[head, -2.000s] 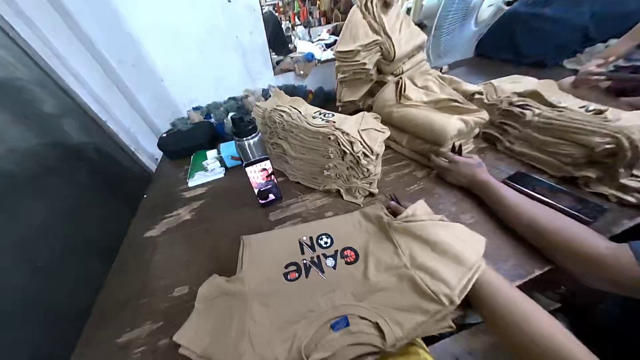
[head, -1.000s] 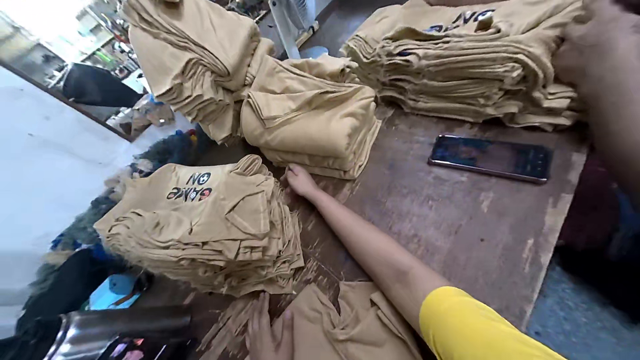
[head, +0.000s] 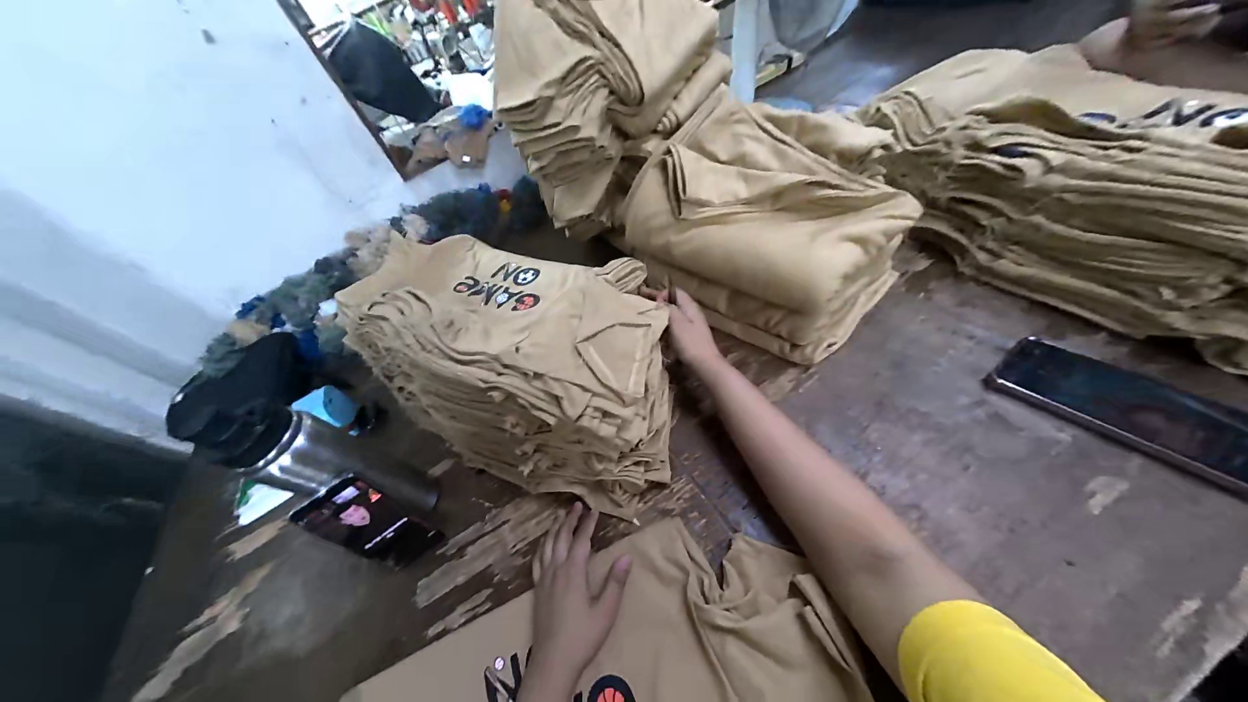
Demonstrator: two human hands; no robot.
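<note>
At the bottom, my left hand (head: 575, 595) lies spread, palm down, on a tan printed T-shirt (head: 673, 624) laid on the wooden table (head: 858, 439). My right hand (head: 690, 327) reaches to the right edge of a tall stack of tan printed T-shirts (head: 507, 361). Its fingertips are beside the stack's top corner, with a small dark object by them, too small to name. Whether the fingers grip the cloth cannot be told. Just right of that hand lies a folded pile of tan cloth (head: 770, 224).
A steel bottle (head: 331, 458) and a propped lit phone (head: 366, 522) stand left of the stack. A dark phone (head: 1121, 409) lies at right. Another tan shirt stack (head: 1092, 205) is back right, with another person's hand (head: 1170, 29) above it. Thread scraps line the wall.
The view has turned strongly. The shirt that lay open in front two seconds ago now shows only partly, under my left hand. The other person's hand has moved back from the right stack since a second ago.
</note>
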